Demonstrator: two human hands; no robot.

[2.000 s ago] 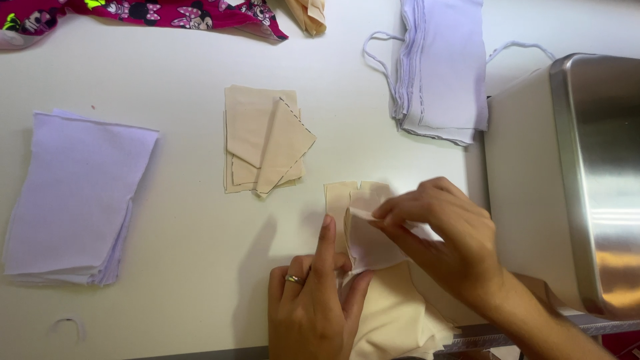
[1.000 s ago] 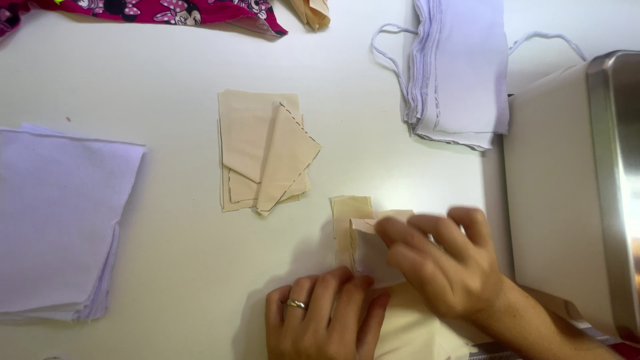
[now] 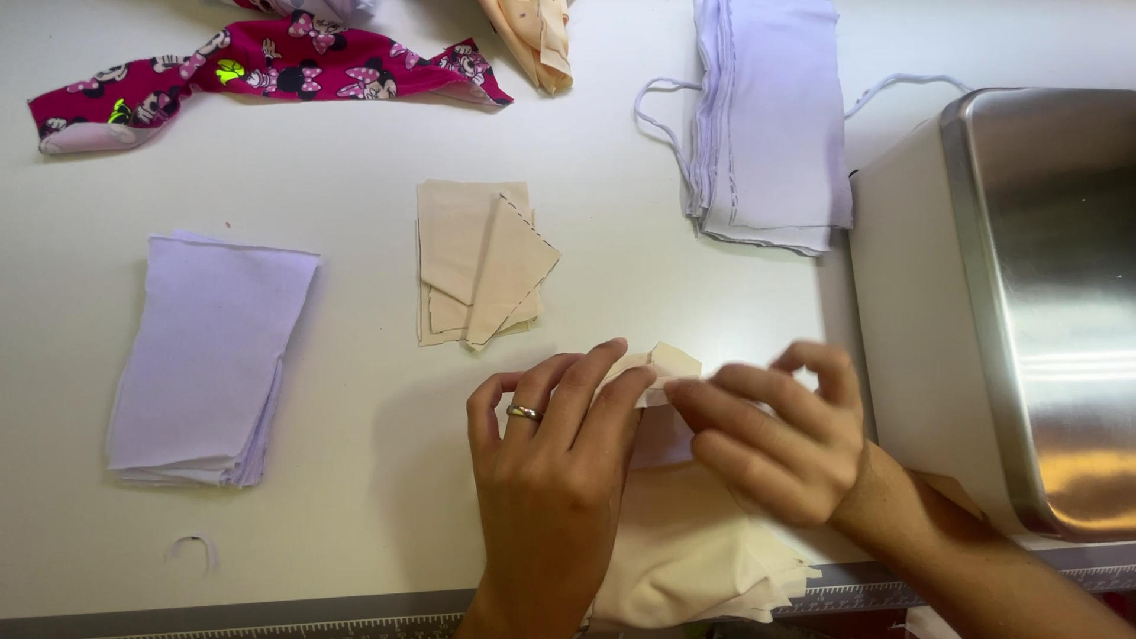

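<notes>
My left hand, with a ring on one finger, lies over a small beige fabric piece and presses its edge with the fingertips. At that same edge, my right hand pinches the cloth between thumb and forefinger. A pale lilac fabric piece shows between the hands, partly covered. Below them a crumpled cream fabric pile reaches over the table's front edge. Up and left of my hands lie several beige fabric pieces, one folded at an angle with dark stitching along its edge.
A lilac fabric stack lies at left, another lilac stack at the back right with cords beside it. A pink printed fabric strip and a peach cloth are at the back. A metal-topped box stands at right; a measuring tape runs along the front edge.
My left hand has moved up onto the beige piece, its fingertips now close to my right hand's. The upper part of the beige piece, flat two seconds ago, is now raised or folded between the fingers.
</notes>
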